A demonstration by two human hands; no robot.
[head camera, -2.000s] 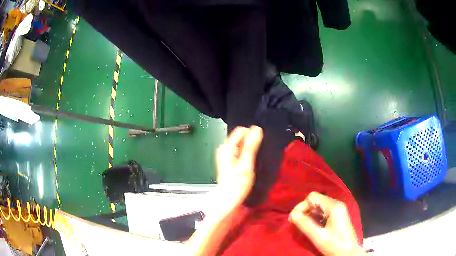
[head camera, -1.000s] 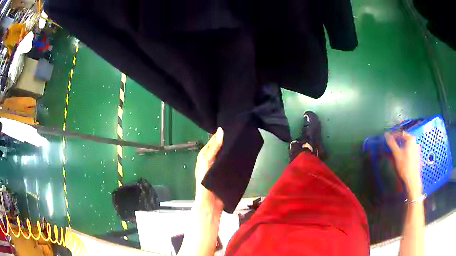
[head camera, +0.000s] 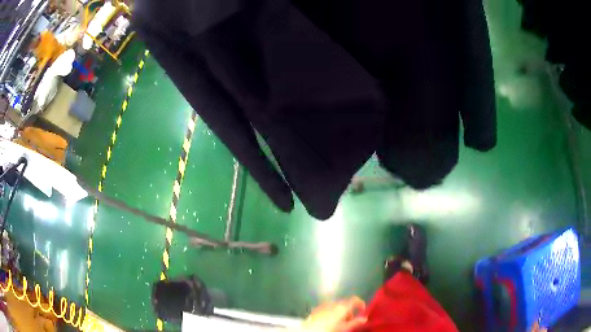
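Observation:
Large dark garments (head camera: 311, 110) hang from the top centre over the green floor, their lower ends loose and touched by no visible hand. My left hand (head camera: 336, 315) is blurred and cut off at the bottom edge, beside the red cloth (head camera: 408, 308); its grip cannot be made out. A small skin-coloured bit at the bottom edge by the blue basket may be my right hand (head camera: 536, 326); the rest is out of the picture.
The blue perforated basket (head camera: 551, 282) is at lower right. A black object (head camera: 181, 298) and a white surface edge (head camera: 240, 321) are at lower left. A metal stand foot (head camera: 236, 246) and yellow coiled hose (head camera: 45, 301) lie left. A shoe (head camera: 415, 249) shows.
My left hand has let go of the dark garment and moved down. The garment ends hang loose. My right hand has dropped almost out of view. The basket and floor sit lower in the view.

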